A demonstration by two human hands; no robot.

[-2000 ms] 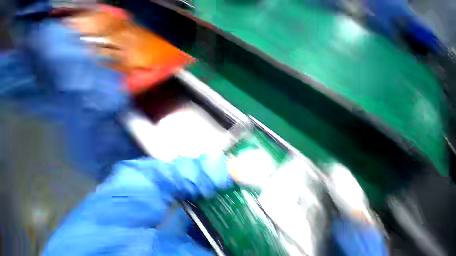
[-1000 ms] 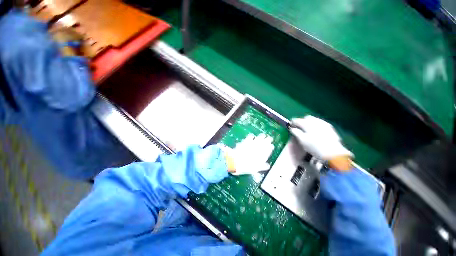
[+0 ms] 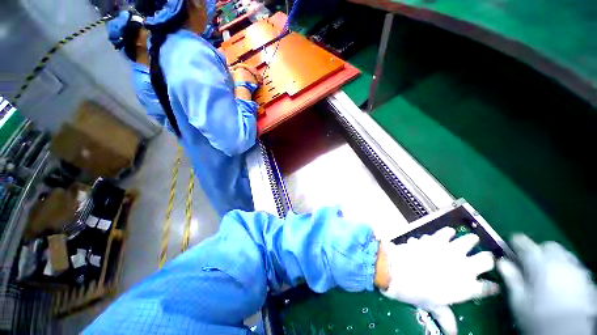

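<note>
A green circuit board (image 3: pixel 353 315) fills a black tray with a silver rim (image 3: pixel 429 222) at the lower right, cut off by the picture's bottom edge. My left hand (image 3: pixel 438 269), white-gloved, lies over the board near the tray's far end, palm down with fingers spread. A small silvery thing shows below it; I cannot tell what it is. My right hand (image 3: pixel 556 288), white-gloved and blurred, is at the tray's right rim, partly cut off. Whether it grips anything is unclear.
The tray lies on conveyor rails (image 3: pixel 393 152) with chain edges. Ahead, a person in a blue smock (image 3: pixel 206 98) has a hand at orange-red board holders (image 3: pixel 307 69). A raised green bench (image 3: pixel 524 26) runs along the right. Cartons (image 3: pixel 98 141) and a loaded pallet (image 3: pixel 85 291) stand at left.
The view has swung up and left, so the tray sits lower right. The slotted silver plate seen under my right hand is no longer clearly in view. My left hand stays on the board.
</note>
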